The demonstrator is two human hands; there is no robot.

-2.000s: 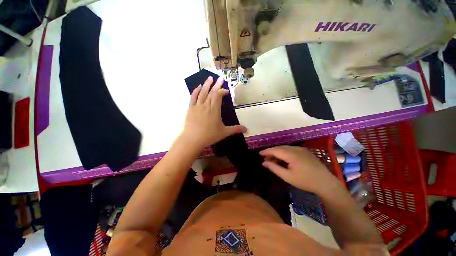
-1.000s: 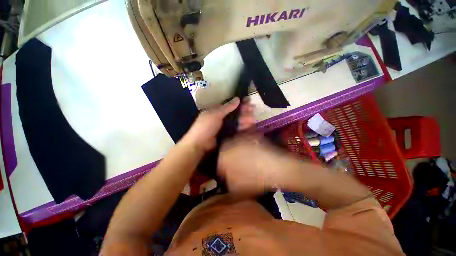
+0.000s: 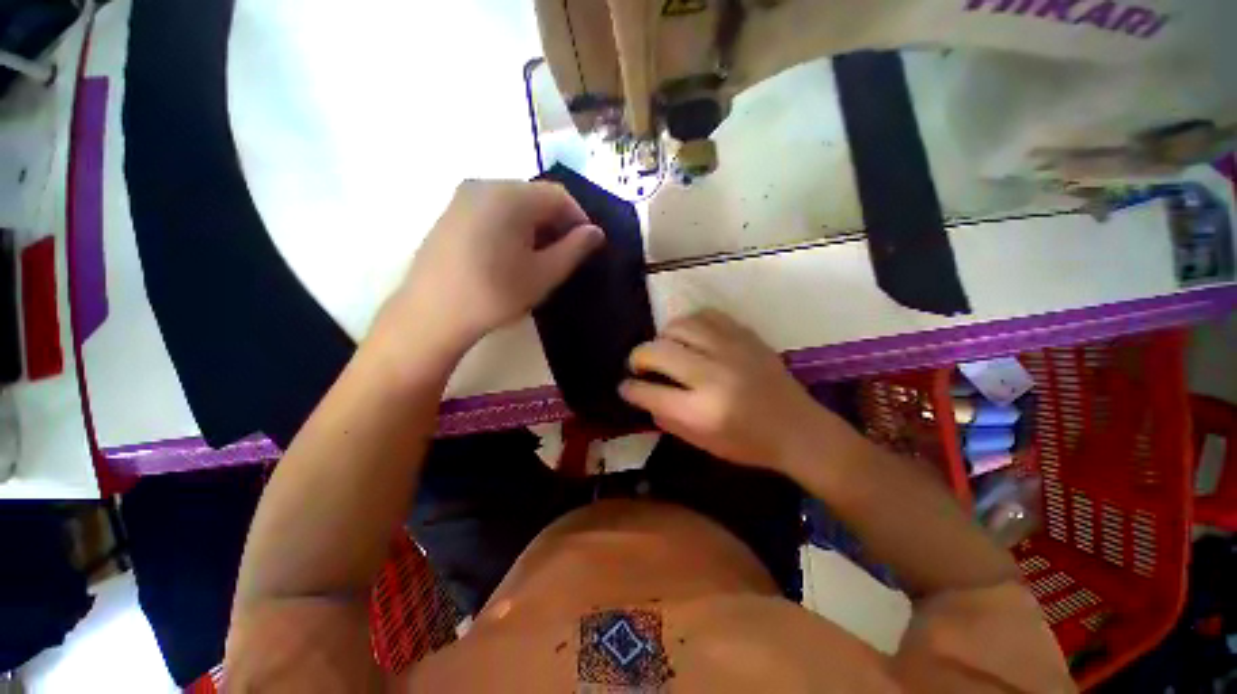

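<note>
A black cut panel [image 3: 597, 305] lies on the white tabletop just in front of the presser foot [image 3: 643, 166], its angled end towards the foot and its near end at the purple-edged table front. My left hand [image 3: 505, 251] is on the panel's left side near its far end, fingers curled, thumb and fingertips closed on or against the cloth. My right hand [image 3: 712, 386] is at the panel's right edge near its near end, thumb and fingertips pinching the cloth edge. Whether the panel has one layer or several is not clear.
A large curved black panel [image 3: 204, 258] lies on the left. A narrow dark strip [image 3: 902, 190] lies right of the needle under the cream machine arm [image 3: 868, 27]. A red basket [image 3: 1106, 502] with thread spools [image 3: 988, 441] stands below right. Dark cloth hangs at the lower left.
My hands have parted from the bunched cloth in the middle. The panel now lies flatter, with my left hand near its far end and my right at its near end. The camera view has shifted.
</note>
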